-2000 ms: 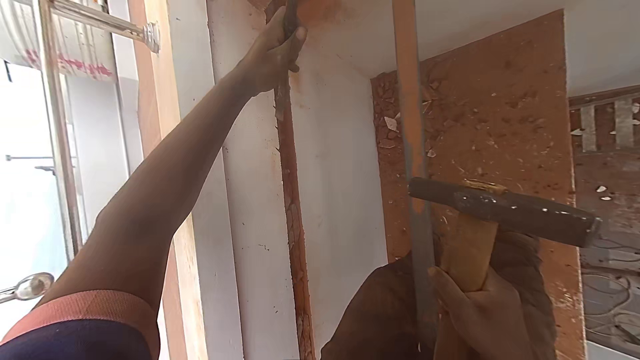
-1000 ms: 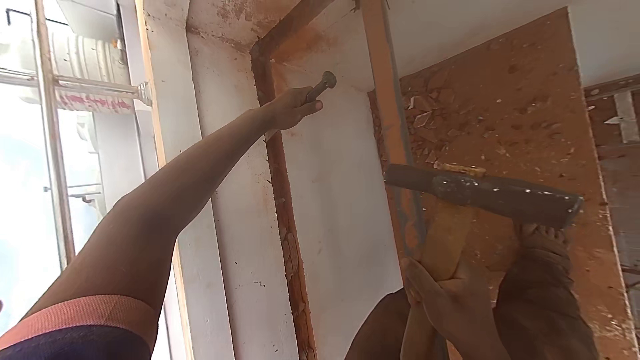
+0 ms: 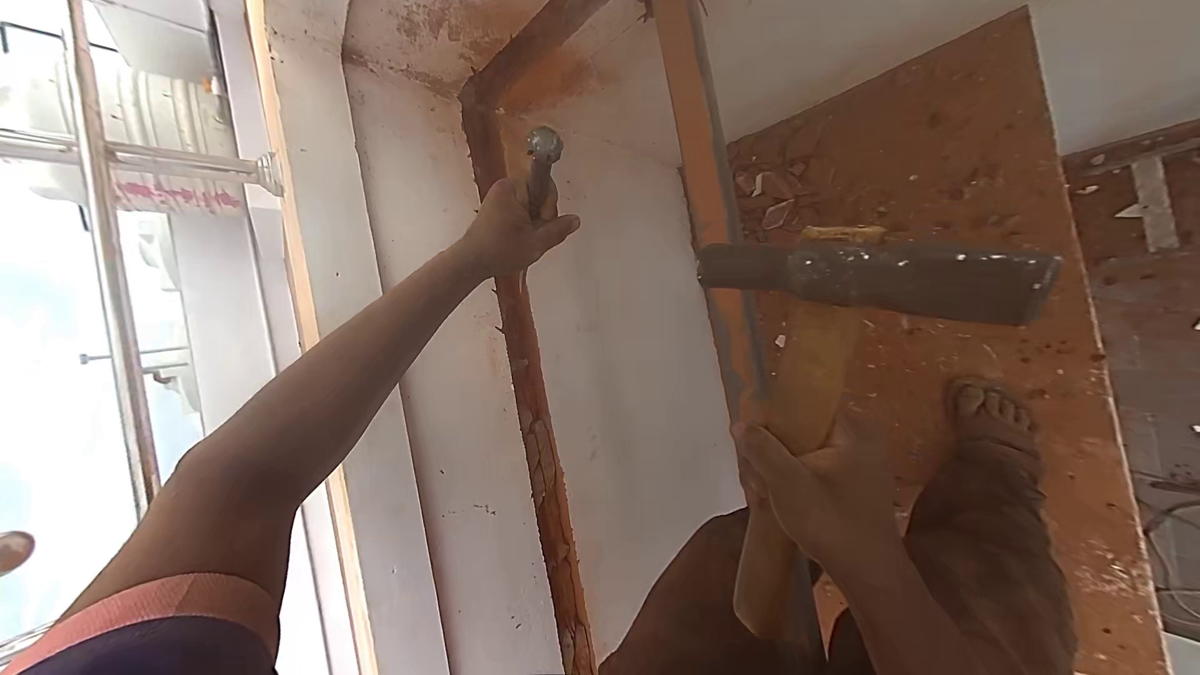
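My left hand (image 3: 520, 230) is closed around a metal chisel (image 3: 544, 155) with a worn, rounded end, held close to a rough groove (image 3: 553, 497) cut in the white wall. The chisel's other end is hidden. In my right hand (image 3: 825, 487) is the wooden handle of a hammer (image 3: 881, 277), its dark, long head crosswise over the reddish surface below. The groove runs down the wall and bends at the corner near the top, exposing reddish material.
My bare foot (image 3: 994, 412) stands on a dusty reddish board (image 3: 900, 150). An upright orange-and-grey bar (image 3: 698, 122) stands beside it. Metal window bars (image 3: 112, 281) are at left. Debris and cables (image 3: 1172, 534) lie lower right.
My left hand with the chisel has come down from the groove's upper part, and the chisel's rounded end now faces the view. The view has shifted, bringing the groove's corner and my foot into sight.
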